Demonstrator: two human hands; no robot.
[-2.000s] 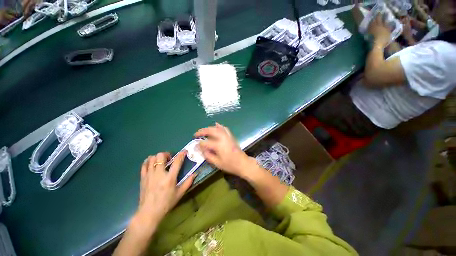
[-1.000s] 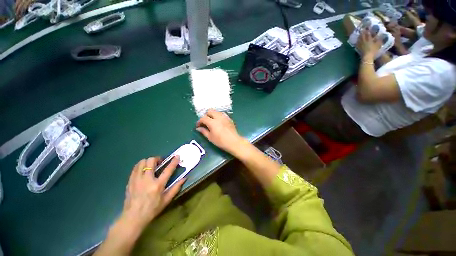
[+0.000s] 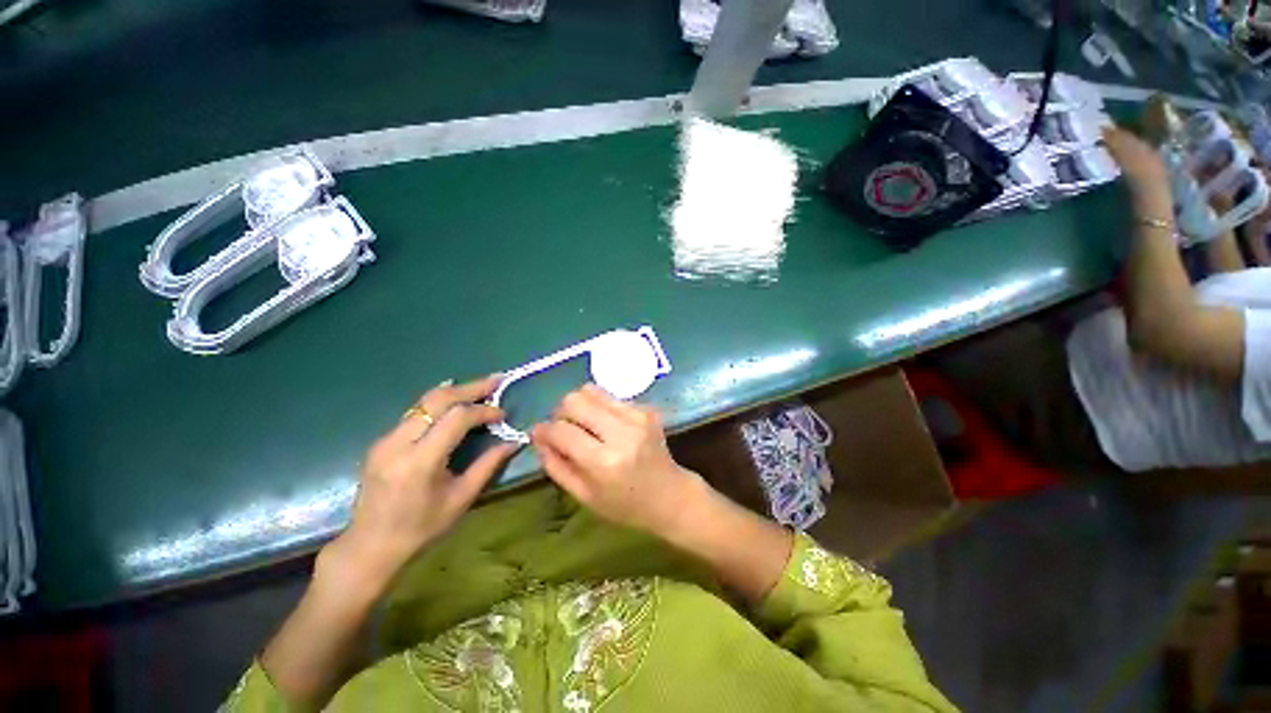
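A white oval loop-shaped frame (image 3: 623, 362) with a round disc at its right end lies at the front edge of the green bench. My left hand (image 3: 425, 467) holds its rounded left end between thumb and fingers. My right hand (image 3: 606, 453) is at the frame's near side, its thumb and finger pinched close to the left fingertips. Whether a thin pin is between them is too small to tell. The white pin pile (image 3: 735, 199) lies behind the frame, in front of the metal post.
Nested frames (image 3: 265, 286) lie at left, more (image 3: 53, 279) at the far left. A black fan (image 3: 909, 174) with a cord stands right of the metal post (image 3: 736, 56), before a neighbour's white parts. A carton (image 3: 885, 460) of frames is below the edge. A person works at right.
My right hand has moved from the pin pile back to the frame's near side, by my left fingertips. The view has swung, so the frame lies flatter and bench items appear shifted.
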